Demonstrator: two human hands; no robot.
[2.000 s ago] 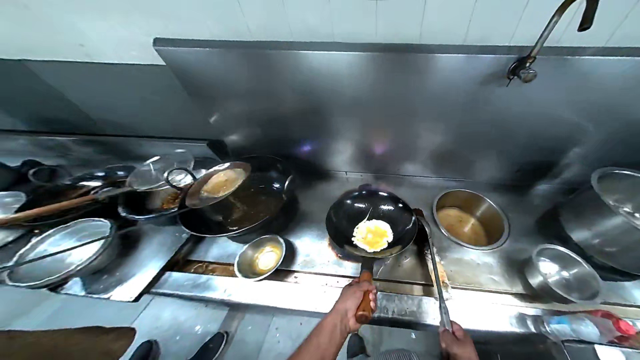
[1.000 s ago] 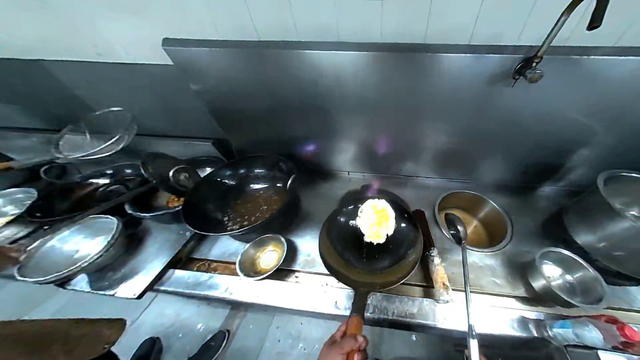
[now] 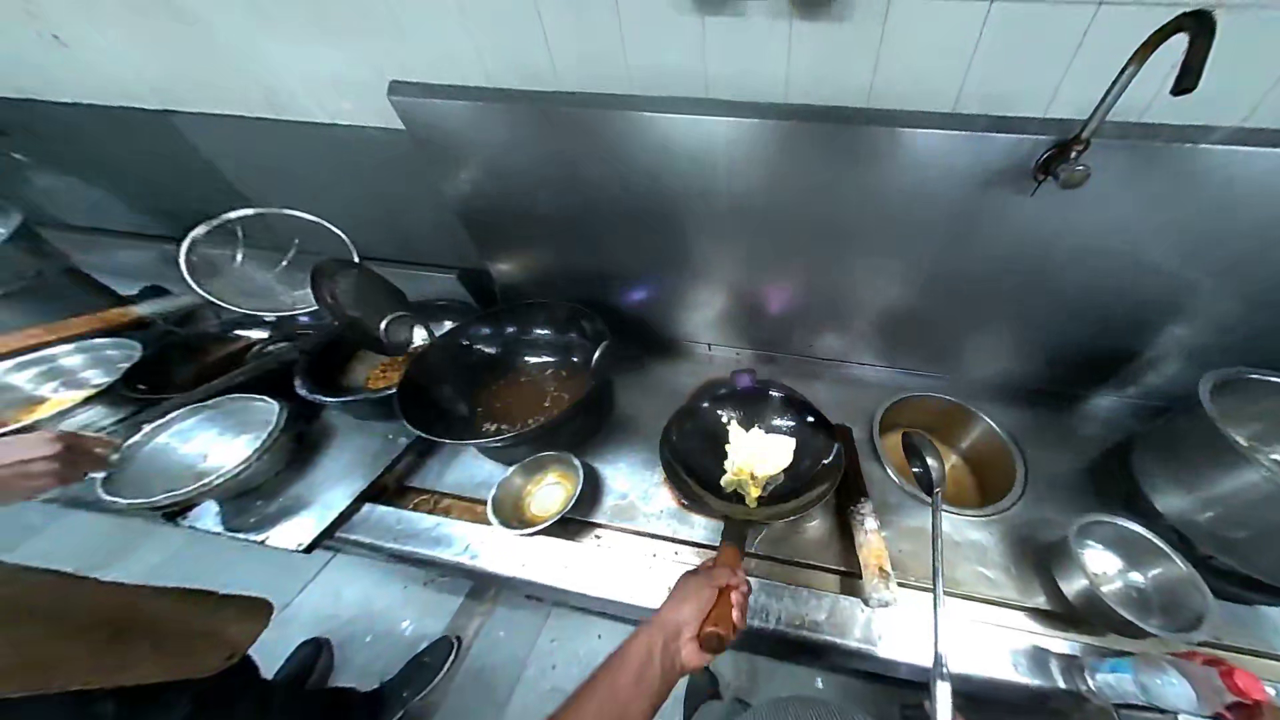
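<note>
My left hand (image 3: 702, 612) grips the wooden handle (image 3: 724, 600) of a black round-bottomed pan (image 3: 800, 420). A pale, folded egg (image 3: 757, 458) with yellow edges lies in the pan. To the right, a long metal ladle (image 3: 937, 560) has its bowl over the inset steel pot (image 3: 1005, 440) of brownish liquid, and its handle runs down to the bottom edge of the view. My right hand is not visible. Between pan and pot lies a dark utensil with a worn, light-coloured handle (image 3: 872, 555). Left of the pan, a small steel bowl (image 3: 509, 497) holds yellow liquid.
A large black wok (image 3: 440, 370) with brown liquid stands left. Farther left are a mesh strainer (image 3: 268, 255), a metal basin (image 3: 190, 450) and another person's hand (image 3: 45, 465). At right are a steel bowl (image 3: 1140, 575), a large pot (image 3: 1190, 490) and a plastic bottle (image 3: 1150, 682).
The egg, flat with its yolk showing two seconds ago, is now folded. The ladle has moved from beside the pan to the inset pot. My right hand has left view. Another person's hand has appeared at left.
</note>
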